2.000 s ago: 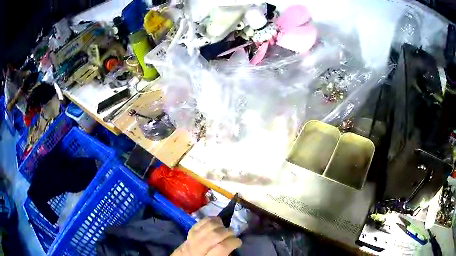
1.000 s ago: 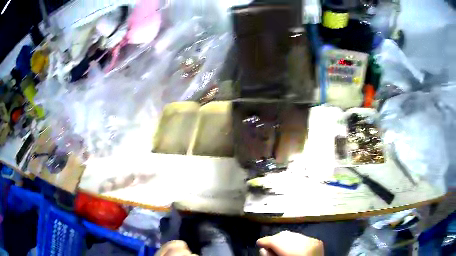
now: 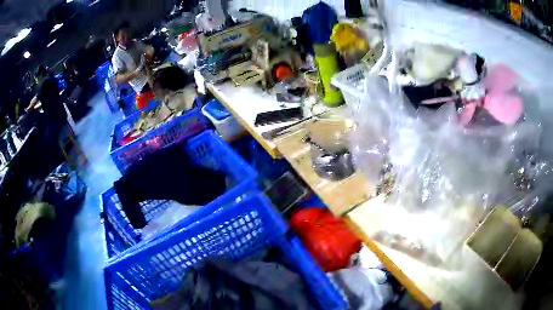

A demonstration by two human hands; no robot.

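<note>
Neither of my hands is in the picture. Nearest in front of me is a blue slatted crate point(image 3: 200, 248) with a dark grey garment point(image 3: 242, 284) in it, cut off by the lower edge. A second blue crate point(image 3: 242, 158) stands behind it, with a black garment point(image 3: 170, 181) lying in it and hanging over its near left side. The sewing machine is out of view.
The pale table point(image 3: 397, 269) runs diagonally on the right, with an empty two-section tray point(image 3: 506, 242), clear plastic bags point(image 3: 436, 157) and a pink fan point(image 3: 503, 100). A red bag point(image 3: 325, 238) sits below its edge. A person point(image 3: 130, 66) is at the upper left.
The view has swung left from the machine to the crates. Both hands, seen at the lower edge one second ago, are out of the picture. The machine and button tray have left the view.
</note>
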